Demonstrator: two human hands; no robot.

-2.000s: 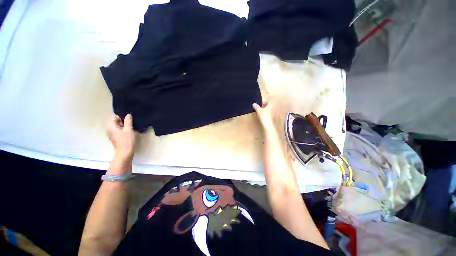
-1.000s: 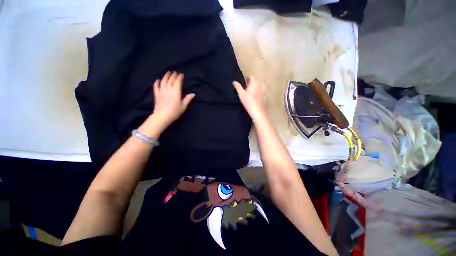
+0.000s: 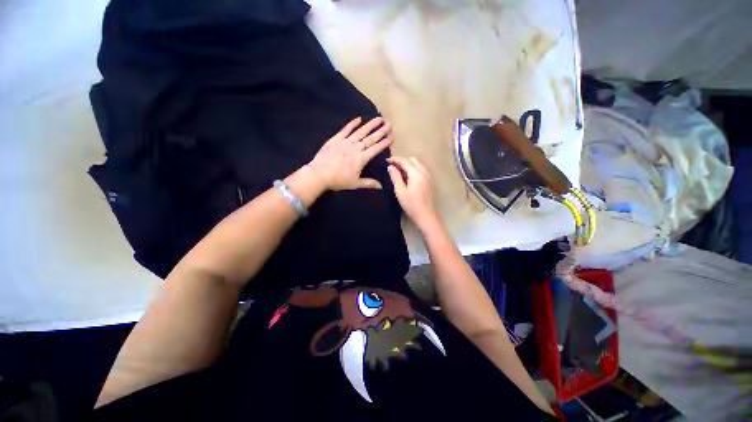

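A black garment lies over the left and middle of the ironing table, its near end reaching my T-shirt. My left hand lies flat on the garment near its right edge, fingers slightly apart. My right hand is at that right edge, fingers bent, with thumb and fingertips at the cloth border; whether it pinches the cloth is hard to tell. The steam iron rests on the table to the right of my right hand, untouched, with its brown wooden handle on top.
The padded table has brown stains. Yellow hoses leave the iron toward a pinkish wrapped hose. A red plastic basket stands below at the right. Pale bundles lie beyond the table's right edge.
The garment was drawn nearer to me. My left hand has moved right across it to the right edge, close to my right hand. The dark pile at the far right has left the view.
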